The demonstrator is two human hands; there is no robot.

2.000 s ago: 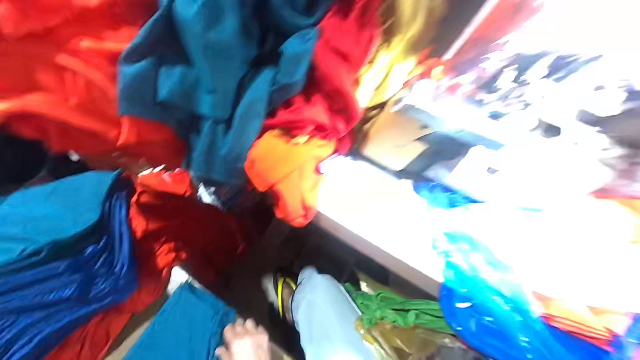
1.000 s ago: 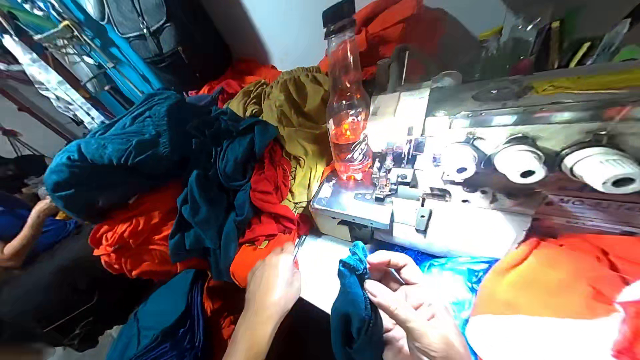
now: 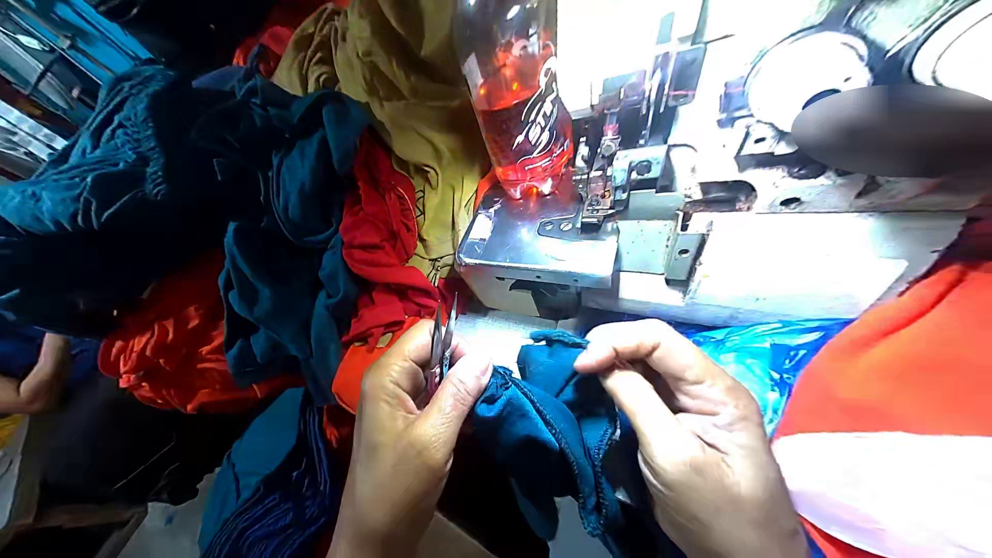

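Observation:
My left hand holds metal thread snips, blades pointing up, between thumb and fingers; its thumb tip is against a dark teal knit fabric piece with an overlocked seam. My right hand is at the upper edge of the same piece, thumb and index finger close together on it. The teal fabric hangs down between both hands. Just beyond them stands an overlock sewing machine, its metal plate and presser foot facing me.
A plastic bottle with red liquid stands on the machine plate. Teal garments, olive cloth and red cloth are heaped at left. Orange-red fabric lies at right, beside a blue plastic bag. Another person's arm shows far left.
The view has moved closer to the machine. My left hand has come from the side to the teal fabric, beside my right hand, which was on the fabric a second ago.

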